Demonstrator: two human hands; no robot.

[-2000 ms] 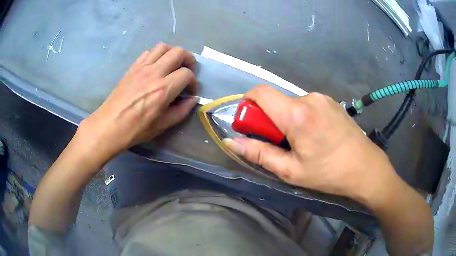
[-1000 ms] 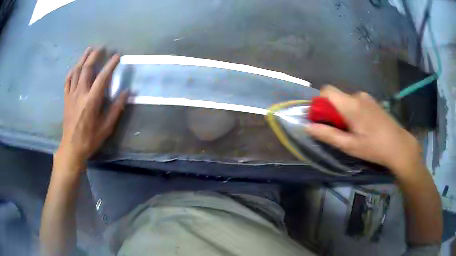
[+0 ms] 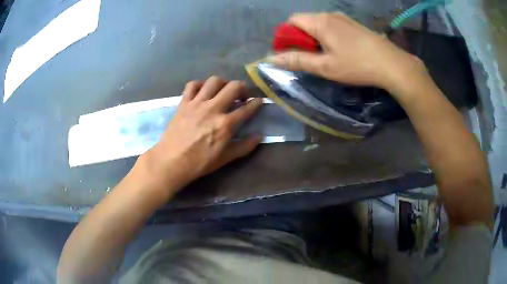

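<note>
A white cut piece (image 3: pixel 97 141) lies lengthwise in front of me, with a stepped left end. The grey-blue pressing template (image 3: pixel 286 123) lies over its right part, and narrow white edges show beside it. My left hand (image 3: pixel 208 125) is on the template, its fingers at the far edge and its thumb at the near edge, hiding the middle. My right hand (image 3: pixel 344 52) is closed around the red handle of the steam iron (image 3: pixel 294 83). The iron is beyond and right of the template, its yellow-tan rim angled towards the left. Whether it touches the table is unclear.
Another white piece (image 3: pixel 53 47) lies at the far left of the worn grey table cover (image 3: pixel 167 44). A dark square pad (image 3: pixel 456 72) is at the right, partly behind my right arm. A green-teal hose (image 3: pixel 417 12) runs at the top right. The table's near edge (image 3: pixel 278 197) crosses below.
The iron has moved up and left, from the near edge to beyond the strip. My left hand has moved right along the template. The white piece now extends left of that hand.
</note>
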